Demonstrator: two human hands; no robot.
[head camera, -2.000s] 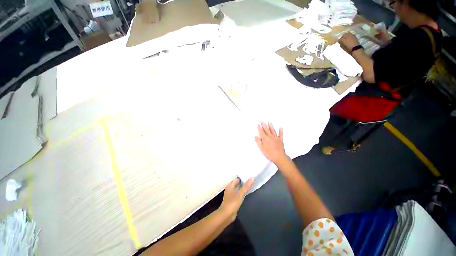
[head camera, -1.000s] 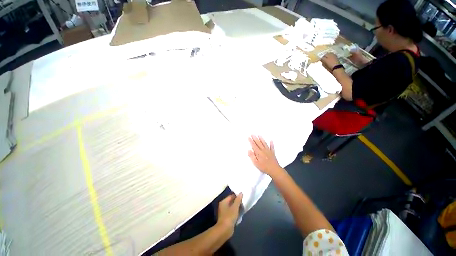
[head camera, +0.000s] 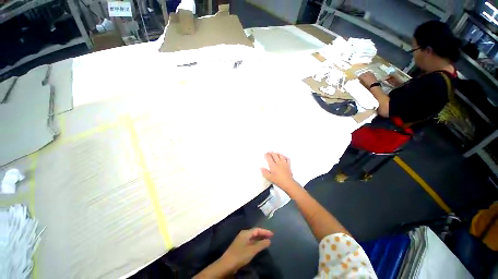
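White fabric (head camera: 306, 147) lies on the long table, so overexposed that its layers and outlines cannot be told. A small white flap (head camera: 274, 201) hangs over the table's front edge. My right hand (head camera: 279, 170) rests palm down on the white fabric just above this flap, fingers a little apart. My left hand (head camera: 249, 246) is off the table, in front of its edge and lower left of the flap. Its fingers are loosely bent and nothing shows in it.
Grey-beige sheeting (head camera: 98, 180) bears yellow tape lines. A grey-beige panel stack (head camera: 27, 120), a white wad (head camera: 11, 181) and white strips (head camera: 17, 240) lie left. A black band bundle (head camera: 336, 104) lies right, near a seated person (head camera: 420, 92). Brown cardboard (head camera: 205, 34) lies at the back.
My left hand has let go of the fabric edge and drawn down away from the table. The flap now hangs free. My right hand stays on the fabric, nearer the front edge.
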